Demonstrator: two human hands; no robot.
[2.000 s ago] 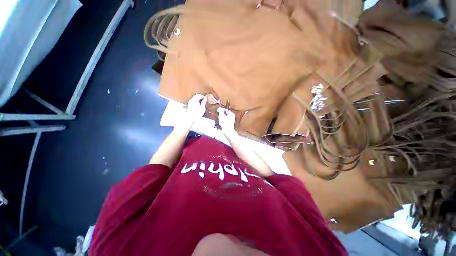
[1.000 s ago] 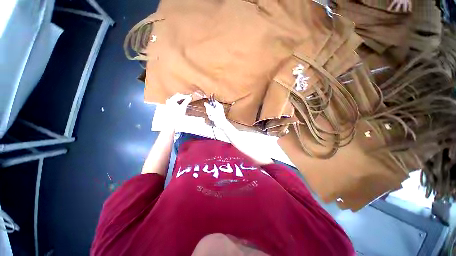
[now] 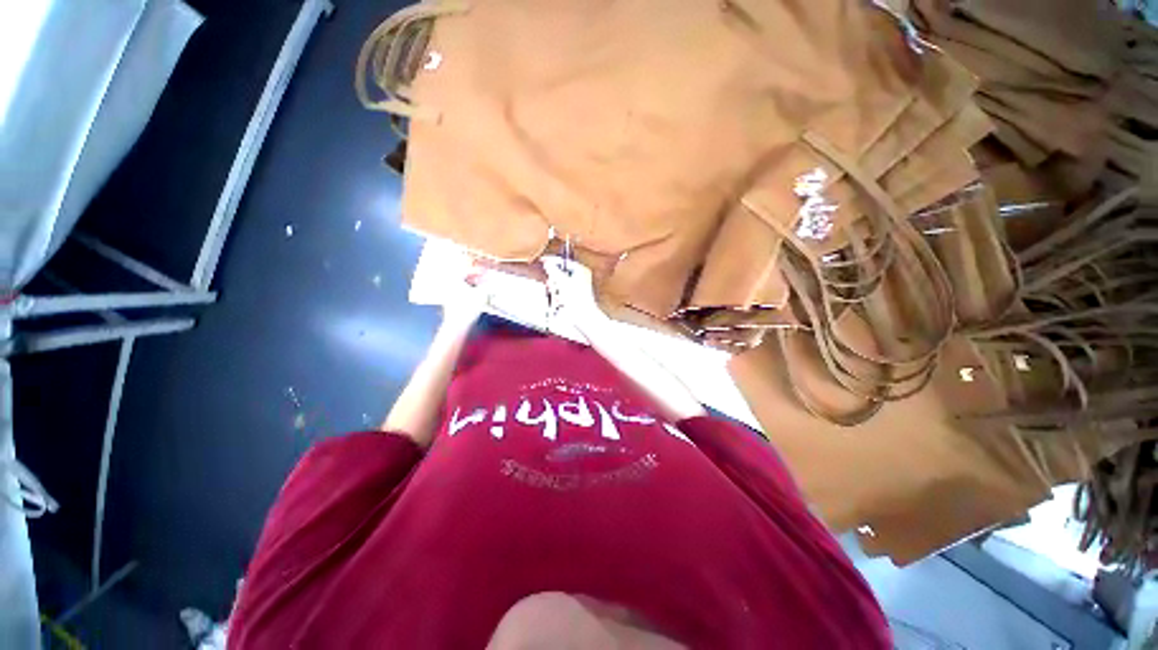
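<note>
A tan-brown tote bag (image 3: 610,127) lies flat on top of a stack, its near edge towards me. My left hand (image 3: 465,295) is below this edge, over the white tabletop (image 3: 434,269). It is washed out against the white, so its fingers and anything in them cannot be told. My right hand (image 3: 573,292) is at the middle of the bag's near edge. Thin dark lines show at its fingers, like a small tool, perhaps snips. The fine detail is blurred.
Bag handles (image 3: 876,343) hang in loops at the right, with crumpled clear-white wrap (image 3: 814,203) beside them. More stacked bags (image 3: 889,444) lie at lower right. A white-covered frame (image 3: 76,165) stands at left over the dark floor.
My left hand has come off the bag's near edge, down over the white tabletop. My right hand stays at the edge. The brown edge area between the hands is no longer lifted.
</note>
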